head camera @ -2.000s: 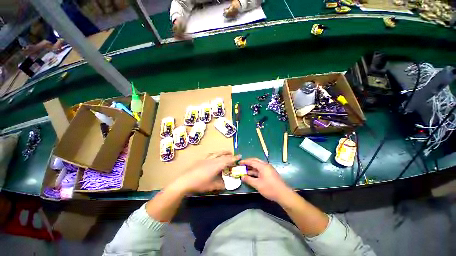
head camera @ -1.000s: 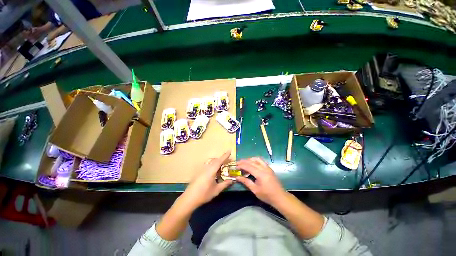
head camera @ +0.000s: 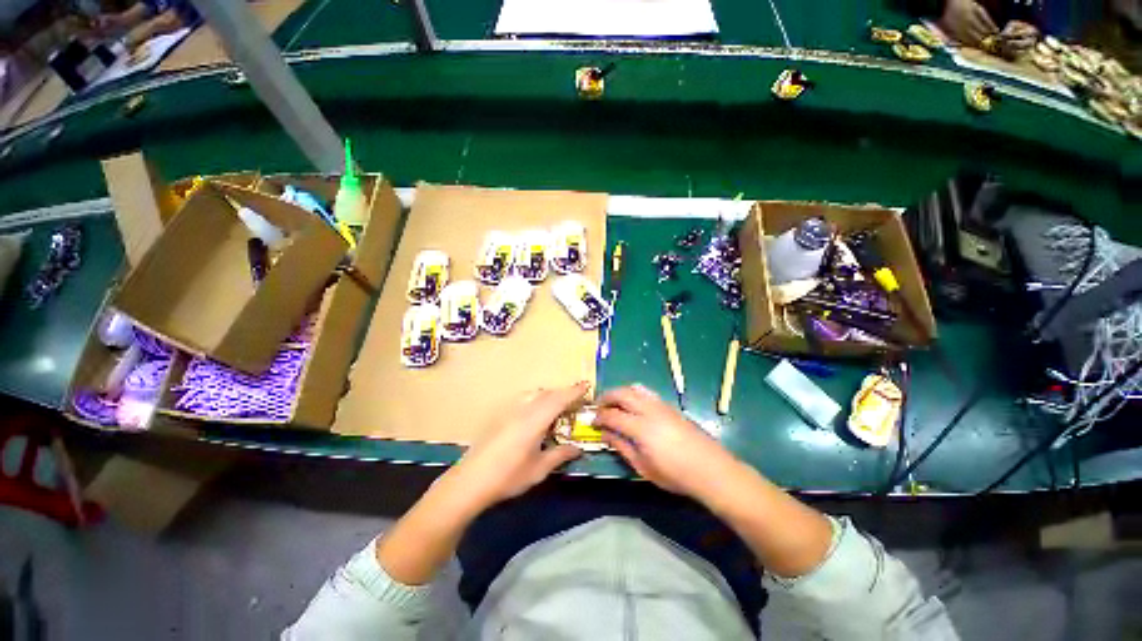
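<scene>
A part-built unit [head camera: 582, 428] with a white rim and yellow inside lies at the bench's front edge, by the cardboard's lower right corner. My left hand [head camera: 520, 438] grips its left side with thumb and fingers. My right hand [head camera: 651, 432] holds its right side, fingertips over the yellow inside. The fingers hide part of the unit. Several housing units [head camera: 506, 304] with yellow and dark insides lie on the cardboard sheet [head camera: 388, 388].
Left: open cartons [head camera: 207, 344], purple wires [head camera: 257, 388], a green-nozzled bottle [head camera: 351, 200]. Right: small components [head camera: 719, 269], two wooden-handled tools [head camera: 728, 376], white block [head camera: 803, 393], yellow-white housing [head camera: 874, 411], parts box [head camera: 839, 338], cables [head camera: 1087, 276]. Behind, a conveyor [head camera: 526, 138] carries units.
The unit between my hands now lies flatter, its yellow inside facing up. The view has shifted. The person opposite at the top is out of view; another person's hands show at top right.
</scene>
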